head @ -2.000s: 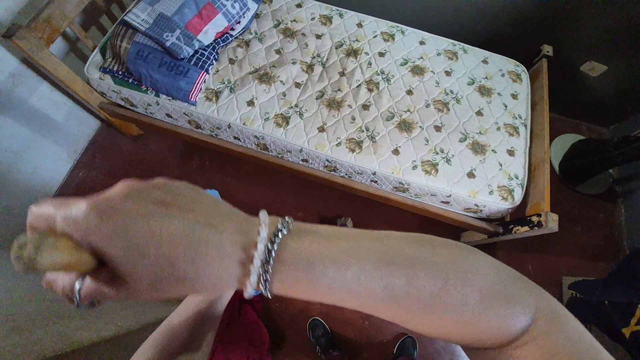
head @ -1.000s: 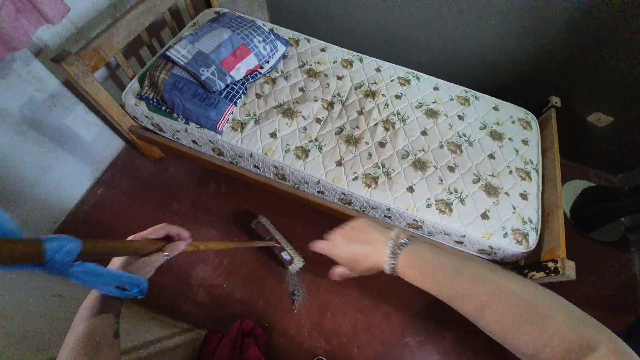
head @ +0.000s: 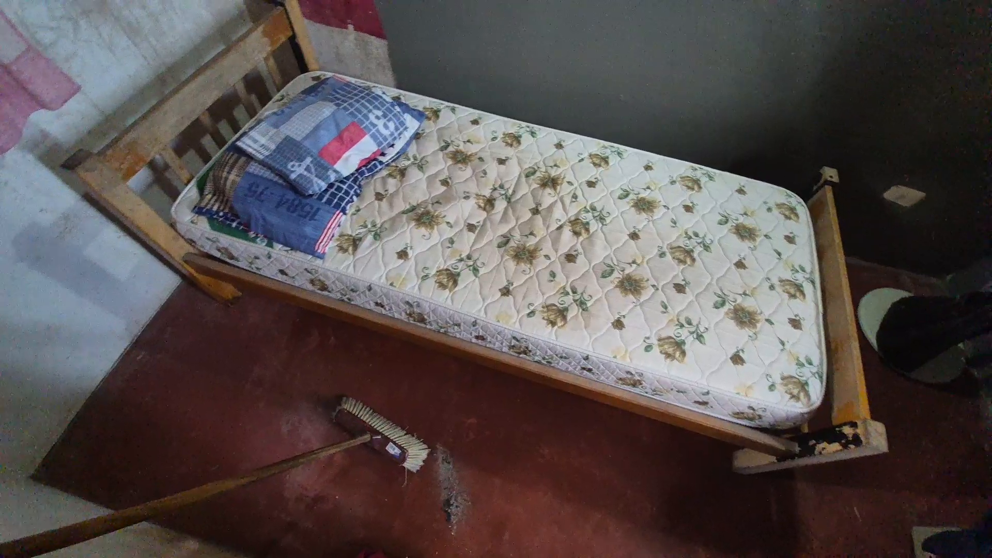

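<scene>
Neither my left hand nor my right hand shows in the head view now. A push broom (head: 381,435) with pale bristles lies on the dark red floor (head: 256,372), its wooden handle (head: 209,490) running out past the lower left edge, so whatever supports that end is hidden. Just right of the bristles is a small streak of grey dust (head: 450,490). Behind the broom stands a single bed with a floral quilted mattress (head: 573,256). A folded patchwork blanket or bedding (head: 325,147) rests at its headboard end.
The wooden bed frame (head: 496,360) crosses the view, with a slatted headboard (head: 198,89) at the left and a low footboard (head: 841,310) at the right. A pale wall (head: 85,256) bounds the left side. Beyond the footboard is a round pale object (head: 883,310) with dark cloth over it.
Both hands have left the view; one second ago my left hand was on the broom handle and my right was apart from it. The blue material around the handle is out of view.
</scene>
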